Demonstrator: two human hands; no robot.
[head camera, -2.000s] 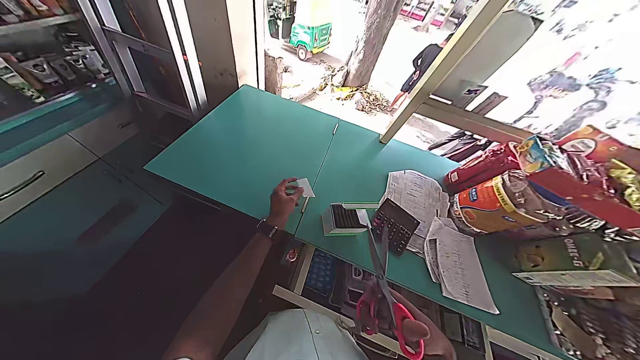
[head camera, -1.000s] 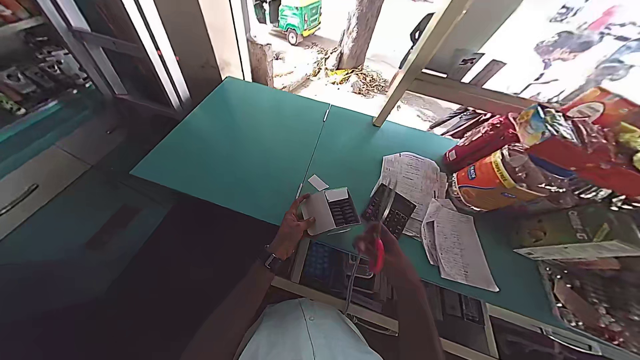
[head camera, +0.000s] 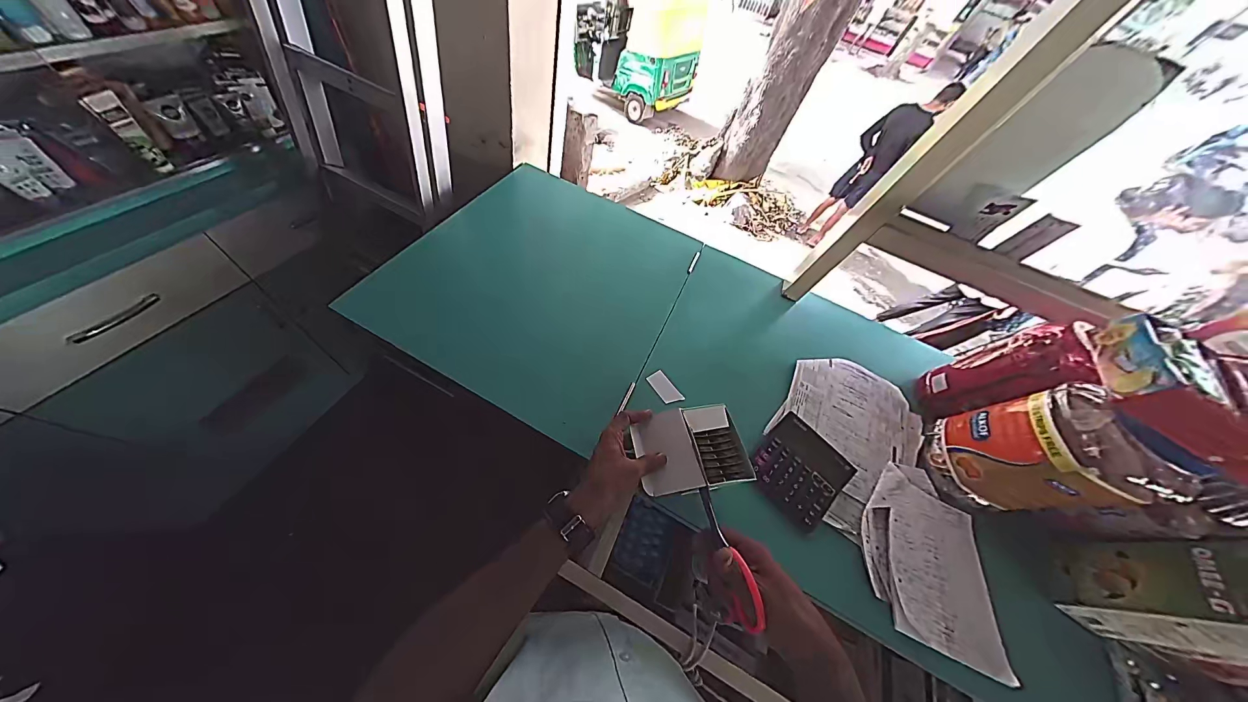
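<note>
My left hand (head camera: 624, 460) grips the left side of a small white cardboard box (head camera: 670, 450), thumb on its flap. The box stands open at the right, showing a row of dark items (head camera: 720, 454) inside. My right hand (head camera: 746, 575) holds scissors with red handles (head camera: 749, 595); their blades point up to the box's lower edge. A small white piece of card (head camera: 665, 386) lies on the green counter (head camera: 546, 292) just beyond the box. Right of the box, a dark calculator (head camera: 801, 470) rests partly on handwritten papers (head camera: 853, 414).
More written sheets (head camera: 936, 556) lie to the right. Packaged snacks (head camera: 1014, 448) and a carton (head camera: 1150, 580) crowd the counter's right end. An open drawer (head camera: 648, 546) sits below the front edge. A wooden post (head camera: 960, 146) rises at the back; a person (head camera: 882, 146) stands outside.
Two seconds ago my left hand held the small white card, which now lies on the counter. That hand has moved to the box, and the scissors have come to the box's lower edge.
</note>
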